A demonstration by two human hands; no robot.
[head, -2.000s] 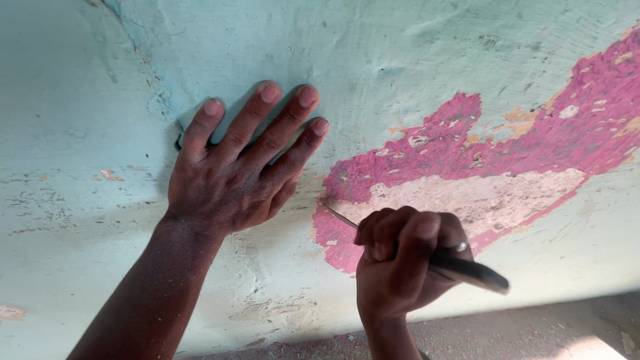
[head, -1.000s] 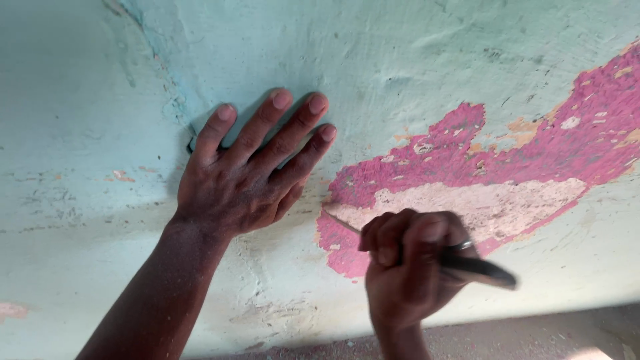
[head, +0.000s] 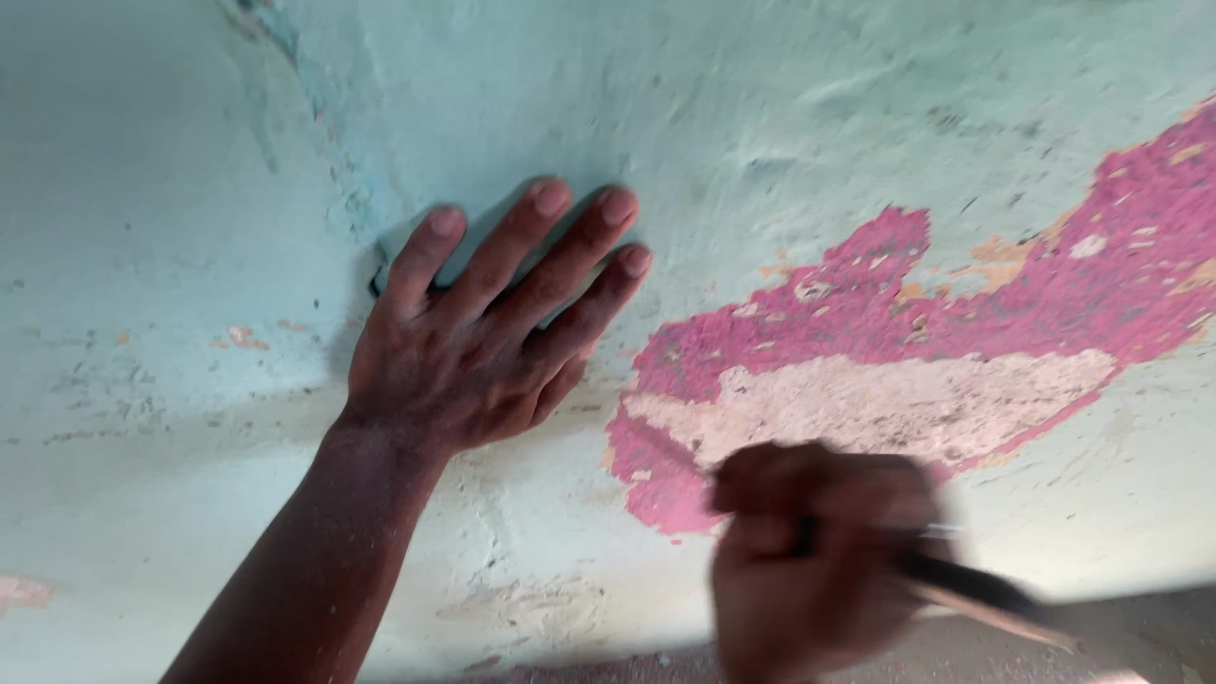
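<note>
My left hand [head: 465, 351] lies flat on the pale green painted wall [head: 190, 190], fingers spread, holding nothing. To its right, my right hand [head: 826, 551] is closed around a tool with a dark handle [head: 978, 579]; the hand is blurred. The tool's thin working end runs up and left toward the edge of a pink layer [head: 788, 332]; the tip is too blurred to make out. Inside the pink lies a whitish bare patch [head: 912, 399], just above my right fist.
A crack [head: 304, 85] runs down the wall to my left hand. Small chips of lost paint [head: 242, 337] mark the wall at left. Along the bottom edge, the floor [head: 1140, 627] carries scattered pink and pale flakes.
The whitish patch now reaches farther left into the pink than two seconds ago. My right hand keeps hold of the tool and is more blurred. My left hand stays pressed to the wall.
</note>
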